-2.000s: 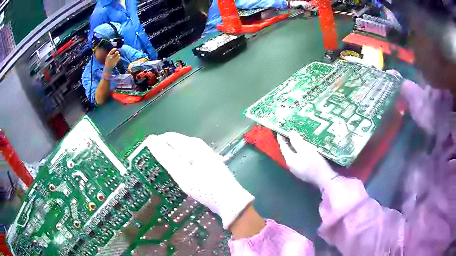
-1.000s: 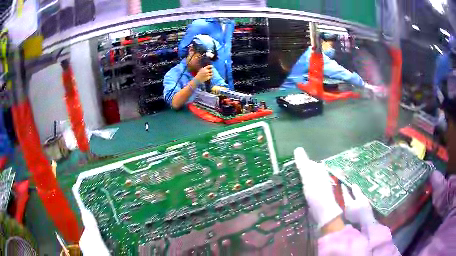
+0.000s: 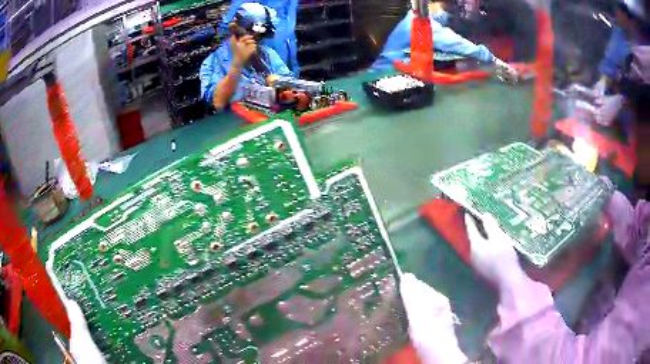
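A large green circuit board (image 3: 214, 242) with a white border is held up in front of me, tilted, its solder side facing me. My left hand (image 3: 85, 340), in a white glove, shows only in part at the board's lower left edge. My right hand (image 3: 430, 320), in a white glove, grips the board's right edge, low in the view. The fingers of both hands behind the board are hidden. The board's lower edge is cut off by the picture.
At right, a neighbour's gloved hand (image 3: 492, 249) holds another green board (image 3: 531, 199) over a red pad (image 3: 449, 224). Across the green bench are a worker in blue (image 3: 217, 71), a populated board (image 3: 299, 96) and a black parts bin (image 3: 399, 96). Red-wrapped posts (image 3: 68, 138) stand at left.
The board has come up and into the middle of the view since two seconds ago. My right hand has moved from its upper edge to its lower right edge. My left hand has come into view.
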